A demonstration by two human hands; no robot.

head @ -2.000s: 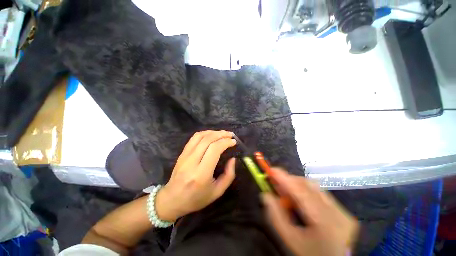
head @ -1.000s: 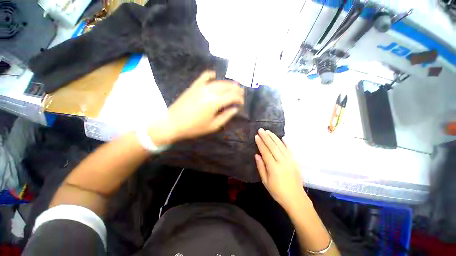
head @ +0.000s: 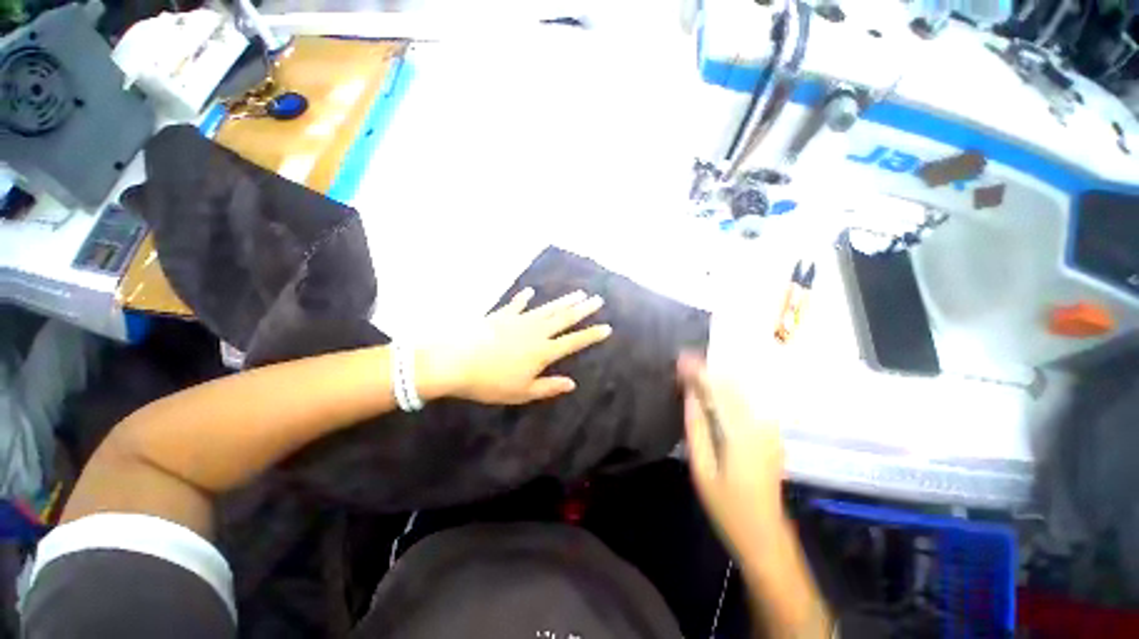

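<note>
A dark, faintly mottled garment panel (head: 625, 366) lies on the white table and hangs over its front edge. My left hand (head: 518, 350) lies flat on the panel with the fingers spread. My right hand (head: 728, 431) is blurred at the panel's right edge; its fingertips touch or nearly touch the cloth, and I cannot tell if they pinch it. Thread snips (head: 794, 303) with orange handles lie on the table to the right of the panel. The sewing machine's presser foot area (head: 737, 200) is behind the panel, not touching it.
The white machine head (head: 999, 150) with a blue stripe stands at the right. A black smartphone (head: 889, 306) lies beside the snips. At left are a brown cardboard sheet (head: 327, 106), a small round blue item (head: 287, 106) and a grey fan unit (head: 69, 106). A blue crate (head: 962, 562) is below right.
The panel has been drawn away from the needle area and now lies folded nearer the front. My left hand has flattened with spread fingers. My right hand has moved slightly right and down.
</note>
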